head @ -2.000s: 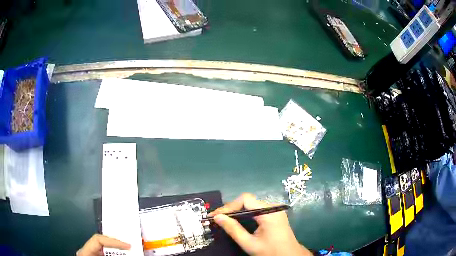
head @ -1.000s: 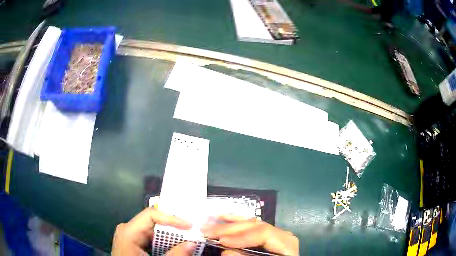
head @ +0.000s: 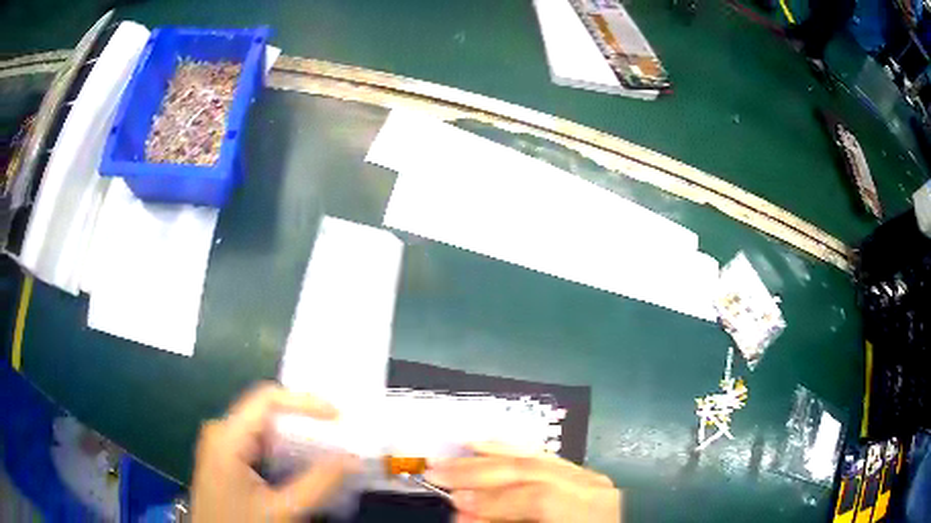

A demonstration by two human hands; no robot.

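The open phone unit [head: 490,421] lies on a black foam pad [head: 574,434] at the bottom centre, its board end to the right. An orange strip [head: 405,465] shows between my hands. My left hand [head: 267,449] is blurred and grips the lower part of the white sticker sheet [head: 345,306], which slants over the phone's left part. My right hand [head: 531,488] is at the phone's lower edge with a thin metallic tool [head: 434,484] between its fingers. The tool's tip and the sheet's lower end are blurred.
A blue bin [head: 176,184] of small parts stands left on white sheets [head: 153,276]. Long white strips [head: 551,235] lie mid-bench below the pale rail [head: 572,133]. A zip bag [head: 750,310], loose slivers [head: 721,411] and a clear bag [head: 814,437] lie right. Belt phones [head: 625,46] are beyond.
The view has shifted, bringing the bin further into view. The sheet's dotted end has gone from clear view, and the sheet now slants. My right hand has moved from the board end to the phone's lower edge.
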